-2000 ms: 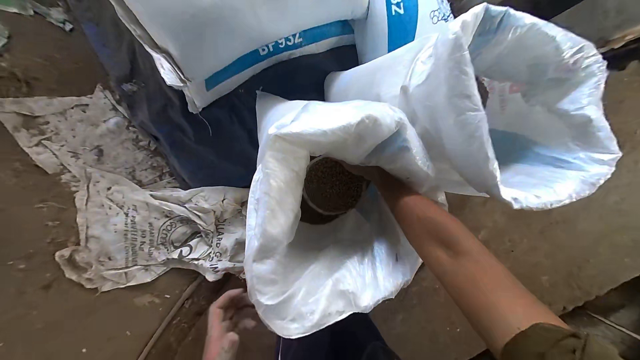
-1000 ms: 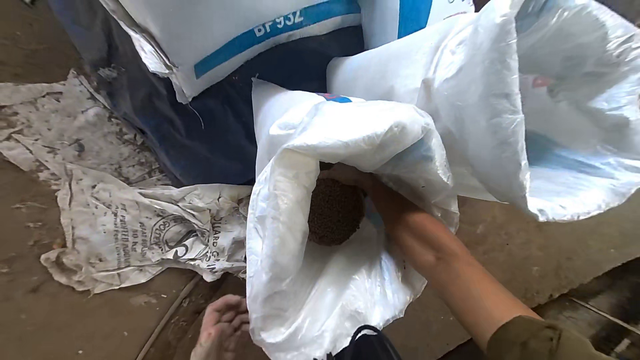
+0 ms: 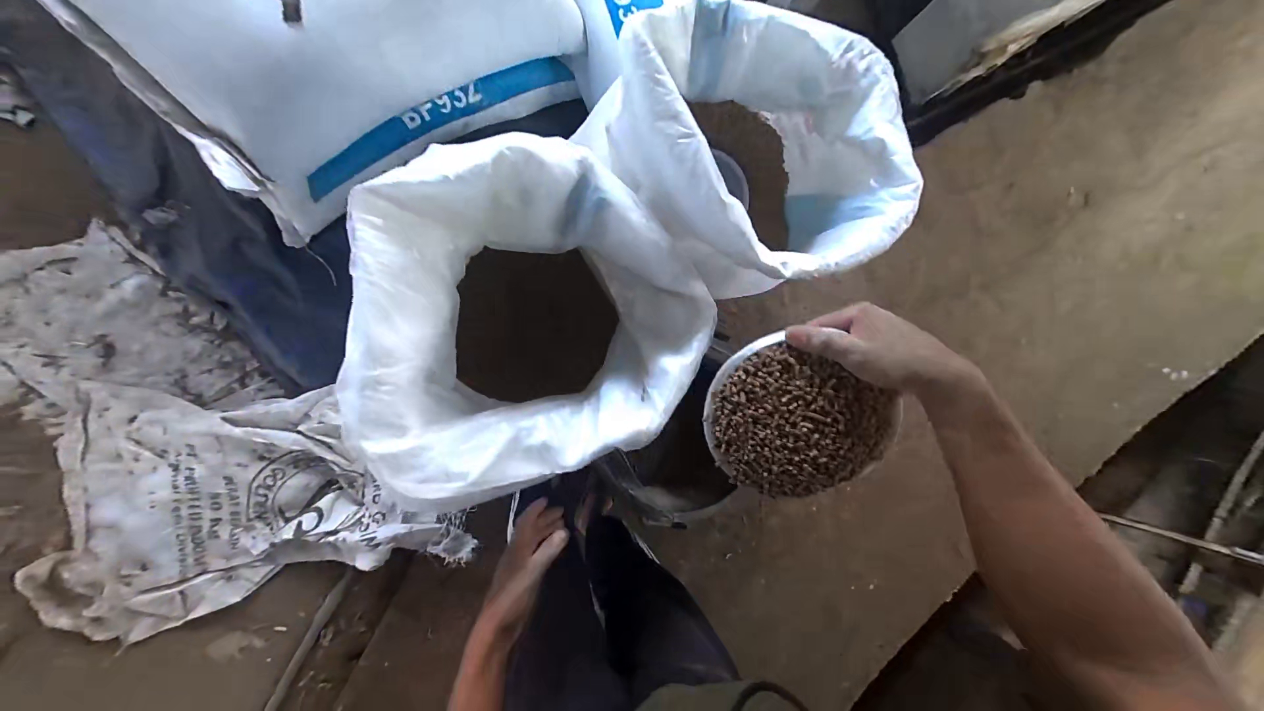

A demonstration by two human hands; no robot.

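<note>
My right hand (image 3: 874, 346) grips the rim of a round white tub (image 3: 724, 380) heaped with brown feed pellets (image 3: 802, 420). The tub is held over the near side of a dark bucket (image 3: 681, 464), to the right of an open white woven sack (image 3: 405, 326). Brown material (image 3: 533, 326) lies inside that sack. Behind and to the right stands a second open sack (image 3: 849, 89), also with brown contents (image 3: 746, 138) and a pale round item (image 3: 731, 178) partly hidden by its wall. My left hand (image 3: 538, 538) rests by my leg below the nearer sack, holding nothing visible.
Filled white sacks with a blue stripe (image 3: 444, 109) lie at the upper left on a dark blue sheet (image 3: 247, 267). A dirty, flattened printed sack (image 3: 197, 494) lies on the floor at left. Thin rods (image 3: 1185, 538) are at the right beyond the floor's edge.
My right hand has come out of the nearer sack with the pellet-filled tub and moved right. The view has shifted, and the dark bucket now shows.
</note>
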